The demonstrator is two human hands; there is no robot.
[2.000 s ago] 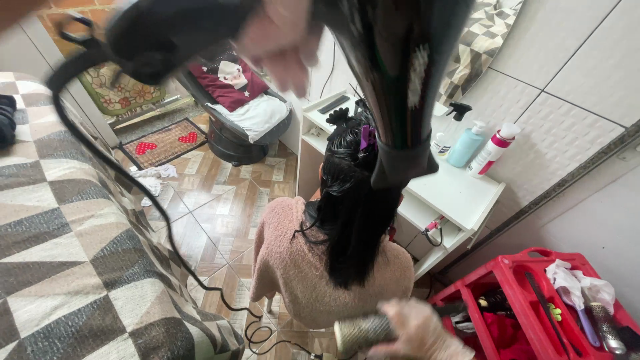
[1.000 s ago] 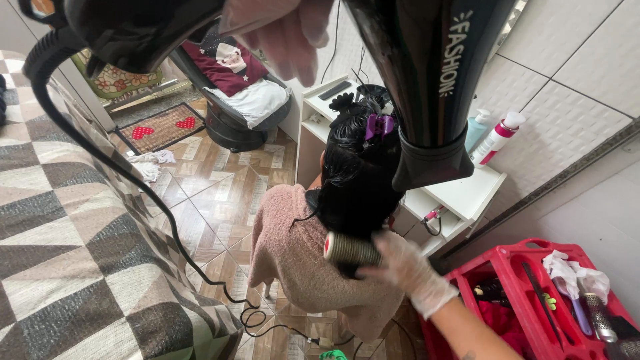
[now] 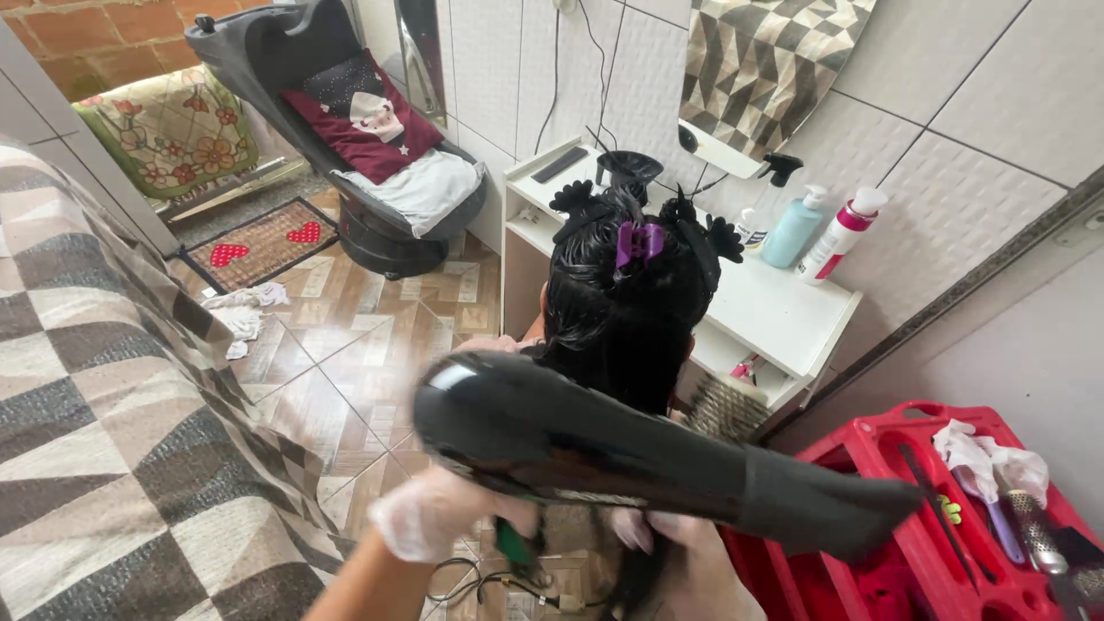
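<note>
A black hair dryer (image 3: pixel 586 440) lies across the foreground, its flat nozzle pointing right. My gloved left hand (image 3: pixel 457 513) is closed at its underside, beside a dark part with green on it. Low and right of it is my gloved right hand (image 3: pixel 686 548), partly covered by the dryer and blurred, its fingers against a dark lock (image 3: pixel 638 578). A round brush (image 3: pixel 729 410) shows just above the dryer; its handle is hidden. Beyond sits a person with wet dark hair (image 3: pixel 595 302), facing away, sections held by a purple claw clip (image 3: pixel 638 244) and black clips (image 3: pixel 720 241).
A white shelf unit (image 3: pixel 776 319) with a blue pump bottle (image 3: pixel 793 228) and a white-and-pink bottle (image 3: pixel 841 237) stands against the tiled wall. A red tool tray (image 3: pixel 871 457) is at right, a patterned cover (image 3: pixel 129 414) at left. A cord (image 3: pixel 517 586) lies on the floor.
The dryer and my left hand have come down from the top of the view, and the nozzle has swung to point right. The brush, earlier at the lower hair, now shows right of the head.
</note>
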